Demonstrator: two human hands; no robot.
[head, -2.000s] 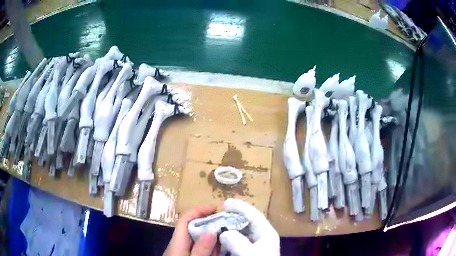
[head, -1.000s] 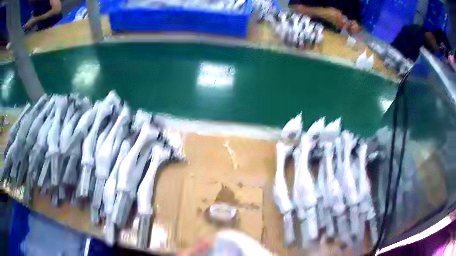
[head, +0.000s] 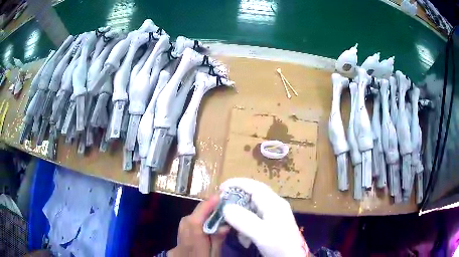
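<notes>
My bare left hand (head: 196, 232) and my right hand (head: 266, 221), in a white knitted glove, together hold a moulded leg at its grey-white foot end (head: 217, 215), just below the bench edge. The rest of that piece is hidden behind the hands. Beyond them, a small white oval dish (head: 274, 149) sits on a brown cardboard mat (head: 297, 180) with dark wet stains. Two cotton swabs (head: 287, 83) lie on the bench behind the mat, touching at one end.
Moulded legs with black straps (head: 188, 115) lie in a row at left; another row (head: 363, 125) lies at right. Several white squeeze bottles (head: 347, 59) stand behind it. A green conveyor (head: 211, 25) runs beyond. Black cables (head: 443, 120) hang at right. A blue crate (head: 121, 216) holds pale sheets below left.
The view dipped up towards the far side of the belt, then came back down and shifted left. Both hands are now fully in sight again, with the held piece turned.
</notes>
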